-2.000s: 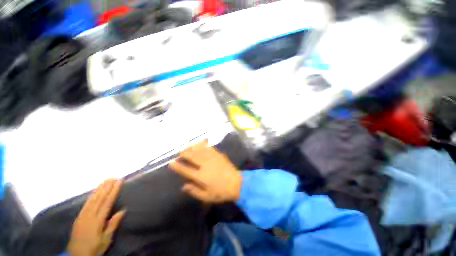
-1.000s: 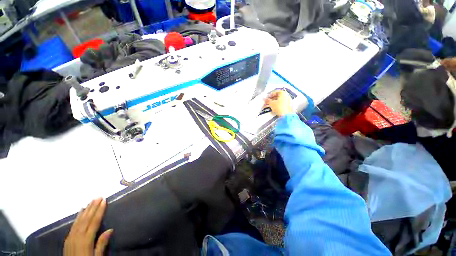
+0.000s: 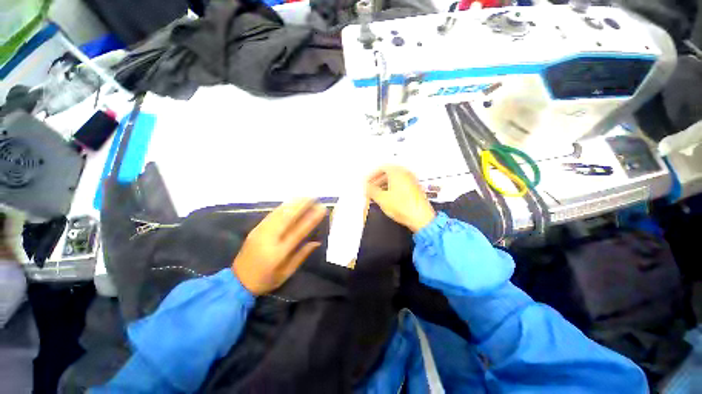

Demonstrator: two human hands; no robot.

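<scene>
A large dark garment (image 3: pixel 231 254) lies over the table's front edge and the lap, with pale stitch lines at its left. A zipper (image 3: pixel 246 208) runs along its upper edge, its pull at the left end. A small white card (image 3: pixel 346 235) lies across the zipper edge. My right hand (image 3: pixel 399 198) pinches the card's upper end between thumb and fingers. My left hand (image 3: pixel 281 245) rests on the cloth left of the card, fingers apart; it appears to hold nothing, and looks slightly blurred.
The white sewing machine (image 3: pixel 493 58) stands at the back right. Yellow-and-green scissors (image 3: pixel 504 173) lie on spare zippers (image 3: pixel 471 142) right of my right hand. Small dark snips (image 3: pixel 589 168) lie farther right. Dark cloth (image 3: pixel 254 54) is piled behind the table. A grey machine part (image 3: pixel 38 169) stands at left.
My right hand has come back from the table's right end and now holds the white card over the zipper. My left hand has moved nearer to it. The view has turned left.
</scene>
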